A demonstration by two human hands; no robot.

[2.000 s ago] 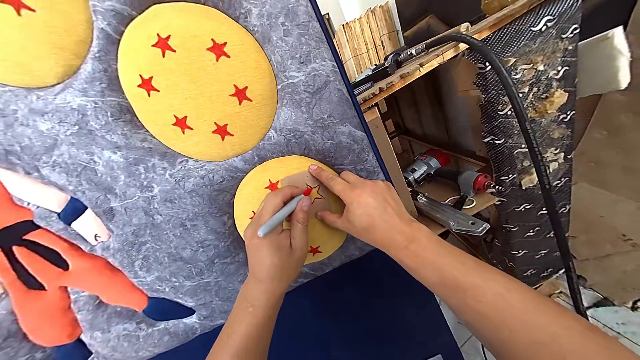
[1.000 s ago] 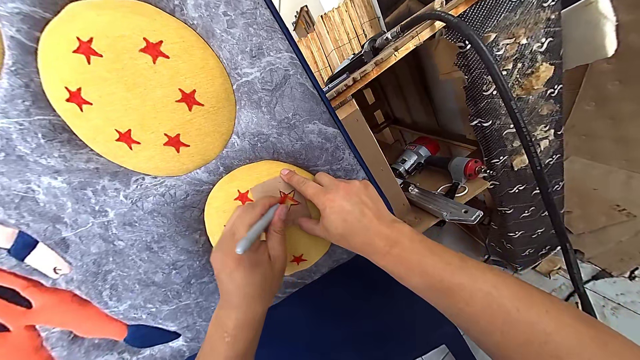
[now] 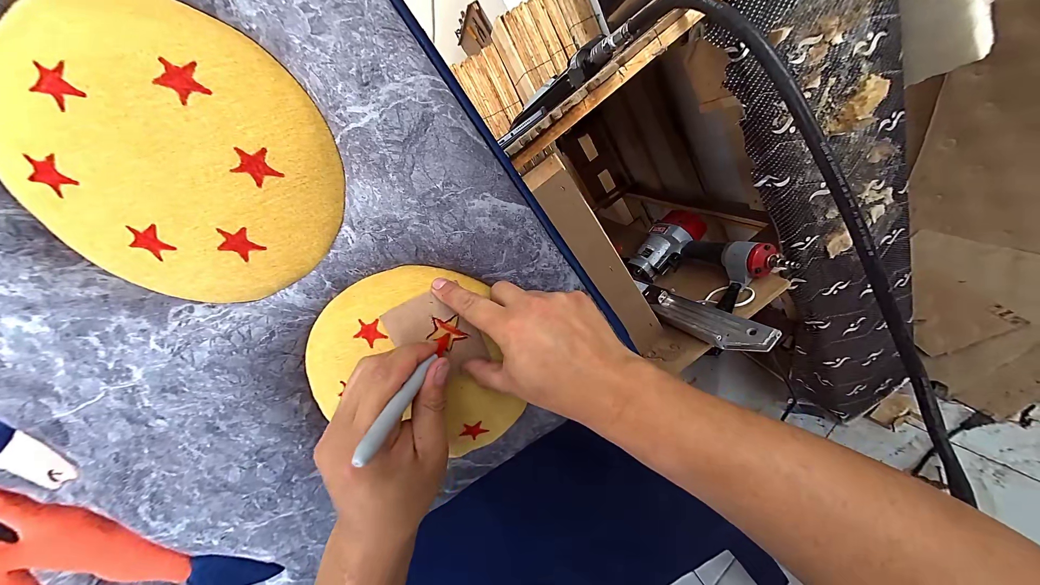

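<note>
My left hand (image 3: 390, 447) grips a grey-bodied marker (image 3: 396, 410), its red tip against a star cutout (image 3: 448, 331) in a brownish stencil piece (image 3: 414, 319). The stencil lies on a small yellow oval (image 3: 349, 315), where red shows inside the star outline. My right hand (image 3: 540, 341) presses flat on the stencil's right side, index fingertip at its top edge, thumb lower down; it grips nothing. Other red stars mark the small oval, partly hidden by my left hand. A larger yellow oval (image 3: 187, 130) at upper left bears several red stars. Both ovals sit on grey marbled fabric (image 3: 203, 382).
A dark blue edge borders the marbled panel, with blue fabric (image 3: 585, 512) below. At right, a wooden shelf holds a pneumatic nail gun (image 3: 670, 244). A black hose (image 3: 845, 195) curves past a patterned dark sheet (image 3: 837, 284). Cardboard (image 3: 975, 211) lies at far right.
The view has shifted to the right over the panel. More red shows inside the stencil's star than two seconds ago. Both hands remain at the small oval, the marker still in my left hand.
</note>
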